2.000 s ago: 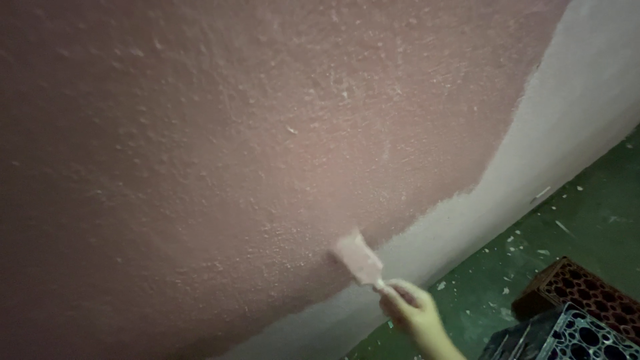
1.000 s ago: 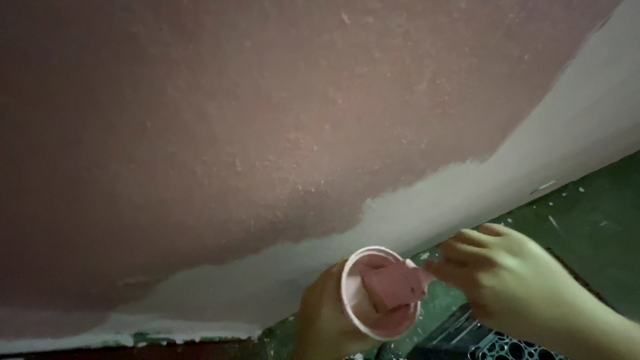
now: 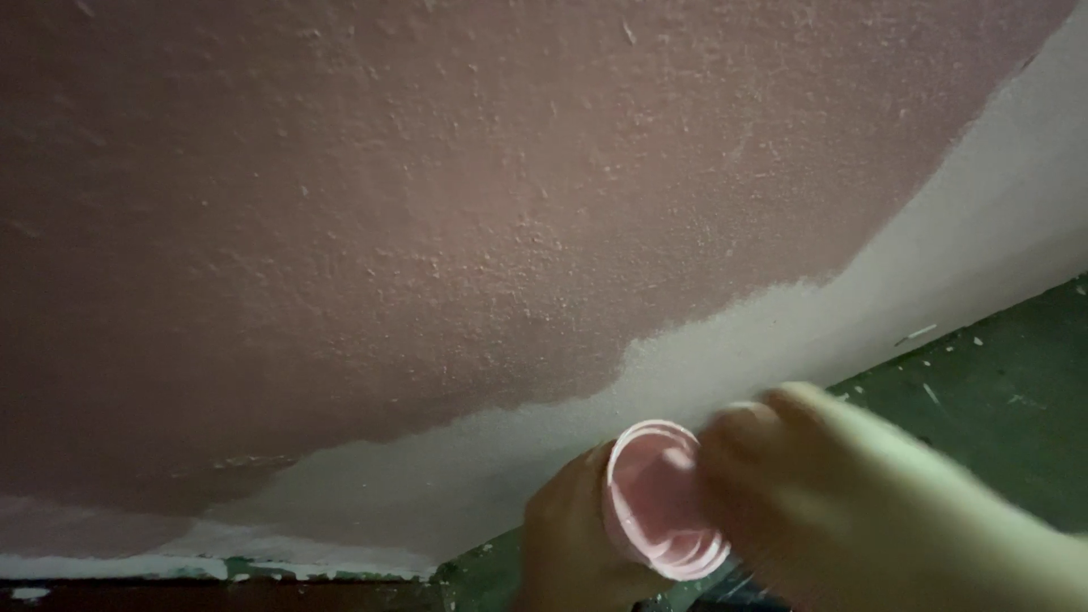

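Note:
A small round cup of pink paint (image 3: 659, 501) is tilted toward the camera, low in the head view. My left hand (image 3: 569, 531) grips it from the left side. Blurred by motion, my right hand (image 3: 782, 476) is at the cup's right rim, its fingers closed on the paintbrush, which is mostly hidden behind the hand and inside the cup. Beyond both hands rises the wall (image 3: 510, 238), coated in pink paint above, with a pale unpainted band (image 3: 739, 340) along its lower edge.
A green floor (image 3: 1003, 399) with white paint specks runs along the wall's foot at the right. At the lower left lies a dark reddish-brown edge (image 3: 212, 597) with white paint marks. A dark object, partly hidden, sits beneath my right hand.
Two seconds ago the brush was against the wall in my right hand. Then it came to the cup, held in my left hand, where both hands are now. The bricks or crates at lower right are mostly out of view.

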